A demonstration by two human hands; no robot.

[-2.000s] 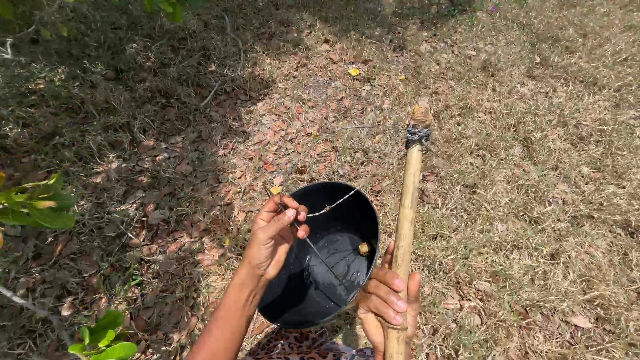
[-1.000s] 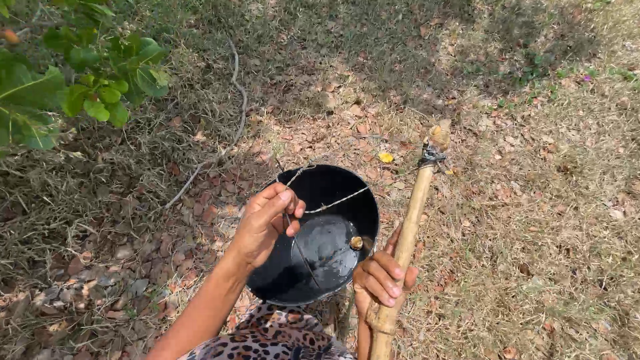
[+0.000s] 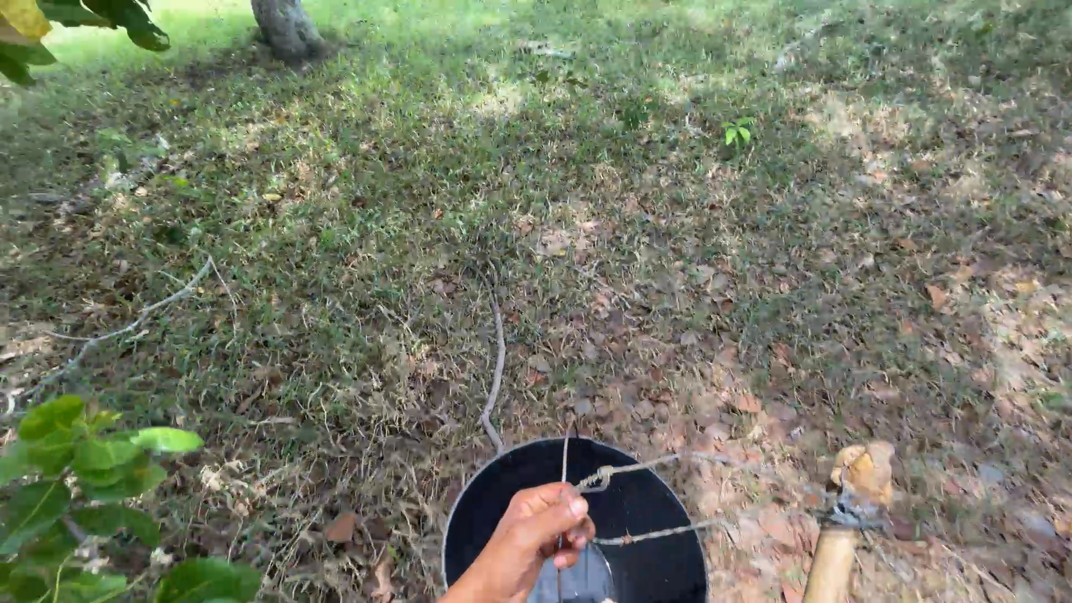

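Observation:
My left hand [image 3: 548, 528] pinches a thin wire with a twisted loop, over a black bucket [image 3: 649, 569] near the bottom middle. Two strands of twisted wire [image 3: 662, 533] stretch from the fingers to the right, toward the end of a wooden pole [image 3: 831, 565]. Dark binding is wrapped round the pole near its tip, where a pale brown lump [image 3: 863, 473] sits. My right hand is out of the frame. Inside the bucket a lighter grey patch shows at the bottom, partly behind my left hand.
Dry grass and fallen leaves cover the ground. Beyond the bucket lies a curved stick [image 3: 497, 360], and a forked branch [image 3: 138, 322] lies at left. Green leaves [image 3: 109, 469] reach in at lower left. A tree trunk [image 3: 287, 29] stands at the far upper left.
The view has tilted up and moved, so the bucket now sits at the bottom edge. My right hand, seen on the pole before, has left the frame. My left hand keeps hold of the wire.

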